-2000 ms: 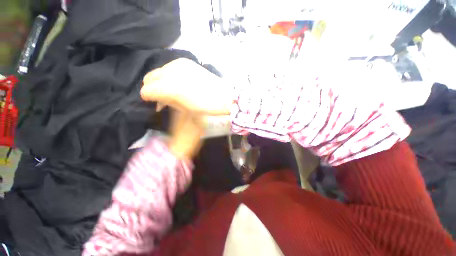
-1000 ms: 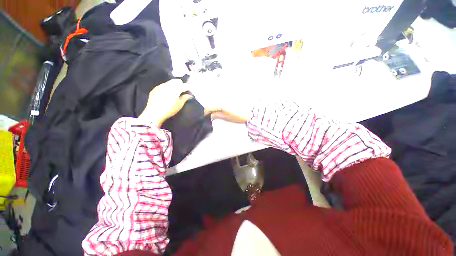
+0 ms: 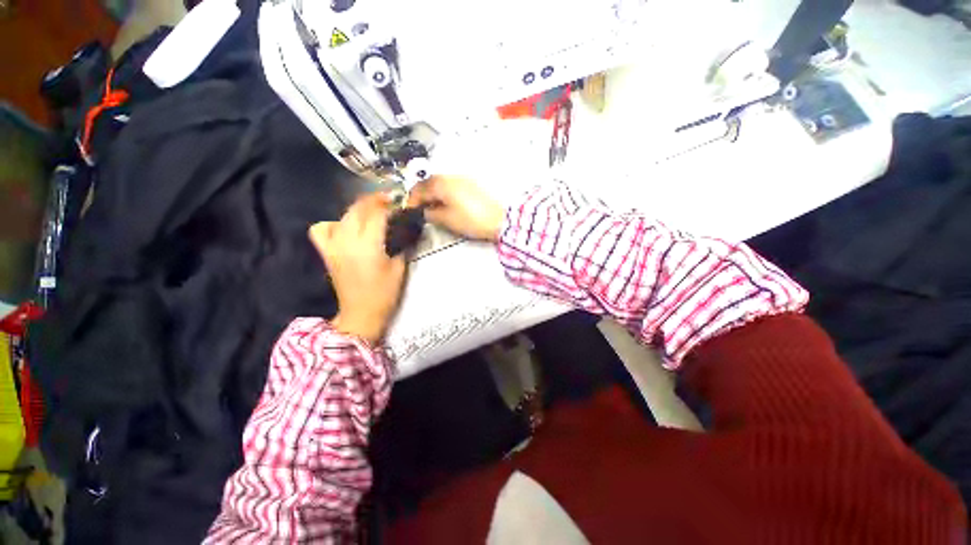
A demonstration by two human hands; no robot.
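A small folded edge of the black garment (image 3: 404,232) lies on the white machine bed (image 3: 468,279), just in front of the needle area (image 3: 402,170). My left hand (image 3: 365,256) holds this edge from the left, its fingertips close to the presser foot. My right hand (image 3: 458,207) pinches it from the right, the fingertips nearly meeting those of my left hand. The fingertips hide the exact stitching spot. The rest of the black cloth (image 3: 192,245) is heaped to the left of the machine.
The white sewing machine head (image 3: 468,64) stands at the back. Behind my right hand are a red item (image 3: 532,104) and dark snips (image 3: 560,136). A metal fitting (image 3: 825,115) is at the right. An orange-red tie (image 3: 103,103) is upper left, a yellow basket (image 3: 10,410) at the left edge.
Both hands have brought the black edge from the front of the bed up to the needle area. The larger black flap between the hands now shows only as a small piece.
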